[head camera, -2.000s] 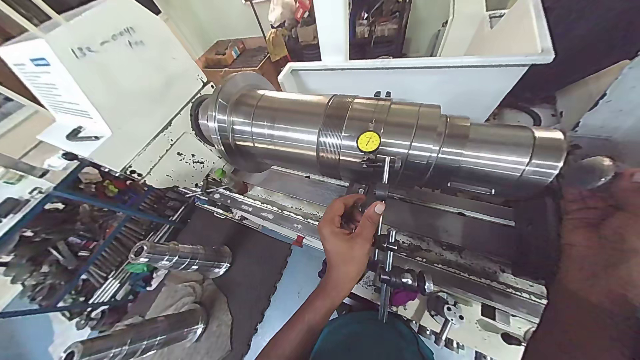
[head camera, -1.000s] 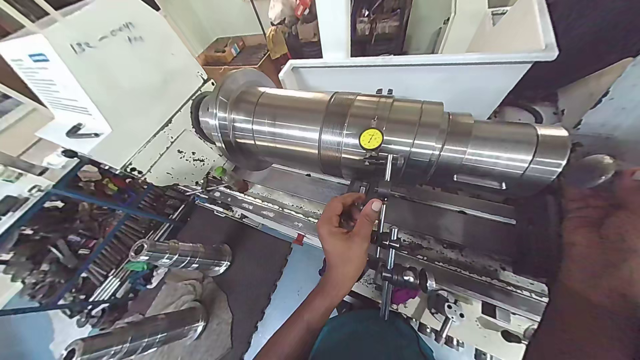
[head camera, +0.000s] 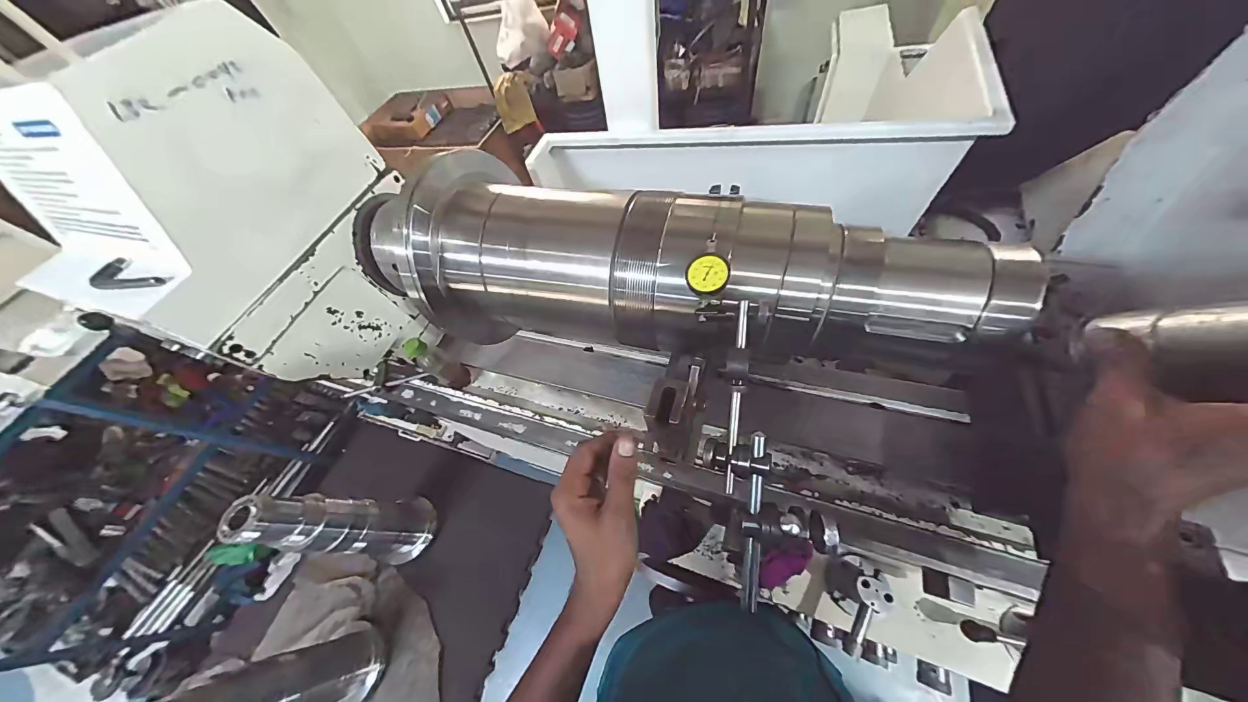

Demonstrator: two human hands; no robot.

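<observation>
A large stepped, partly threaded steel shaft (head camera: 556,244) lies across a lathe-like machine. A yellow-faced dial indicator (head camera: 708,273) is at its front side, beside a jointed rod stand (head camera: 741,390). My left hand (head camera: 600,497) is loosely curled just left of the stand, near a slotted metal block (head camera: 673,405), apart from both; nothing shows in it, though its palm is hidden. My right hand (head camera: 1131,419), blurred, is beside the shaft's right end, at the near end of a metal cylinder (head camera: 1189,327). Whether it grips the cylinder is unclear.
The machine bed rails (head camera: 907,536) run under the shaft, with a handwheel hub (head camera: 868,590) below. Two smaller metal sleeves (head camera: 327,526) (head camera: 302,673) lie at lower left, one on a cloth (head camera: 351,604). A blue rack (head camera: 146,419) of tools stands at left.
My left hand has let go of the indicator stand area and moved left, away from it. The right hand has shifted, and more of the metal cylinder beside it shows.
</observation>
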